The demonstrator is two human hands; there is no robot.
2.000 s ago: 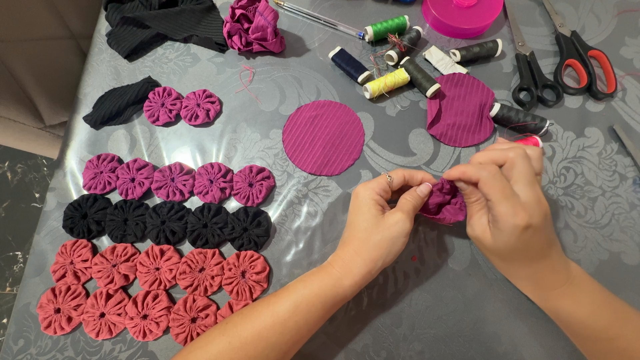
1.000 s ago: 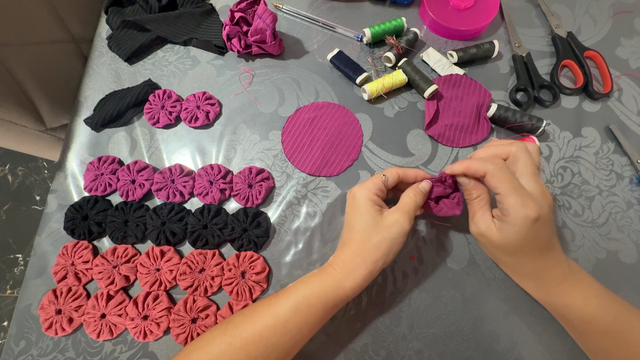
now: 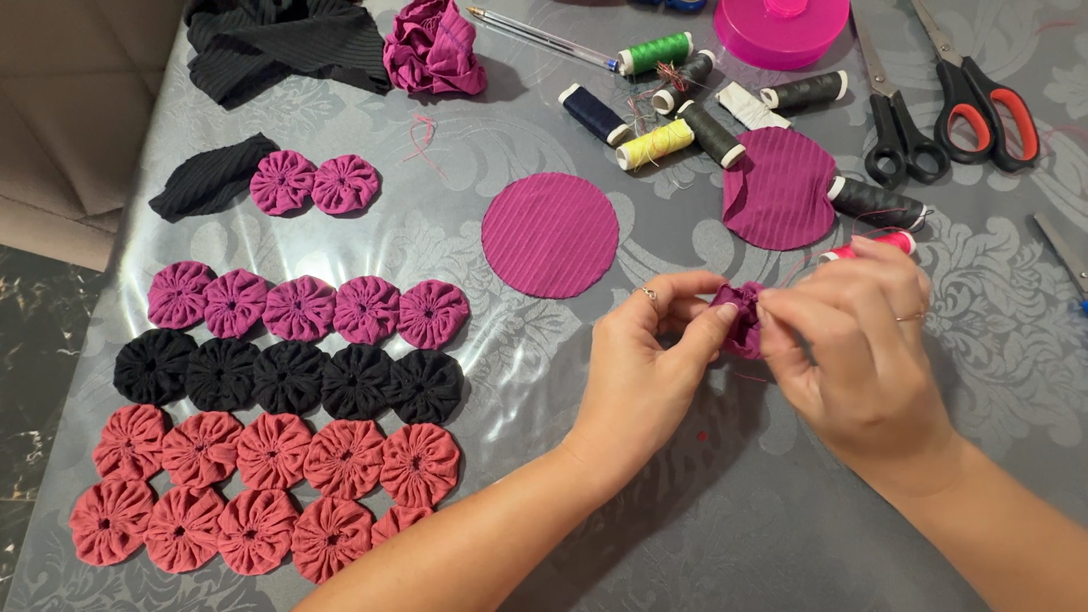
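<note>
Between my two hands is a small gathered piece of magenta fabric (image 3: 741,321). My left hand (image 3: 654,357) pinches its left side between thumb and fingers. On its right side, the thumb and forefinger of my right hand (image 3: 858,340) close at the fabric's edge; whether they also hold a needle cannot be seen. A thin pink thread shows near the fabric. Up and to the left of my left hand lies a flat magenta fabric circle (image 3: 550,235). A second magenta circle (image 3: 780,189), its left edge folded, lies beyond my hands, beside a pink thread spool (image 3: 871,246).
Rows of gathered fabric rosettes lie at the left: magenta (image 3: 300,308), black (image 3: 290,377) and coral (image 3: 273,450). Thread spools (image 3: 655,144), a ballpoint pen (image 3: 544,38) and a pink round container (image 3: 782,34) are at the back. Scissors (image 3: 986,110) lie at the right, black cloth (image 3: 285,47) at the back left.
The gathered magenta fabric has been turned and bunched differently between my fingers. Both hands stay in about the same place.
</note>
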